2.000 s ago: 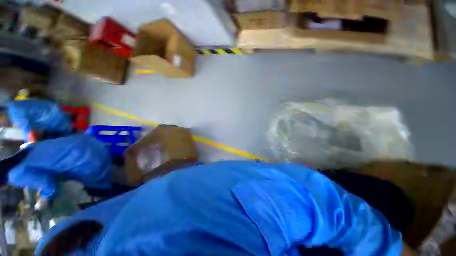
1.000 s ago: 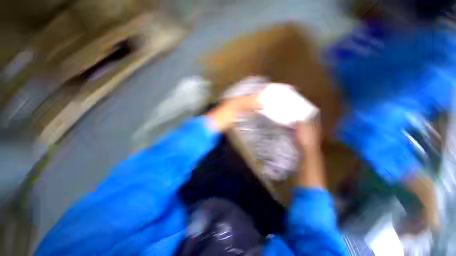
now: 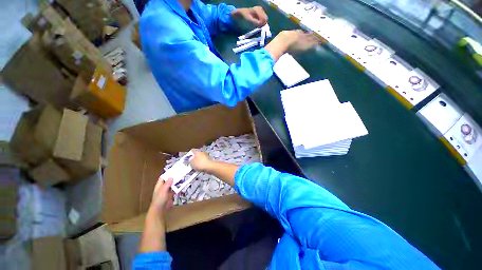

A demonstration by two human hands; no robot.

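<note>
A white die-cut insert is held between both hands over the open waste carton. A dark opening shows near its upper end. My left hand grips its lower left end. My right hand is at its upper right end, with the fingers at the opening. Many small white punched-out waste pieces lie in the carton below. A stack of white insert blanks lies on the dark green bench, right of the carton.
A coworker in a blue coat sits beyond the carton, hands over white pieces on the bench. A small white stack lies near them. White plates with rings line the bench's far side. Brown cartons stand on the floor at left.
The view has swung from the floor and pallets to the carton and bench. The white insert, blurred between both hands one second ago, is now lower in the view, over the carton's waste.
</note>
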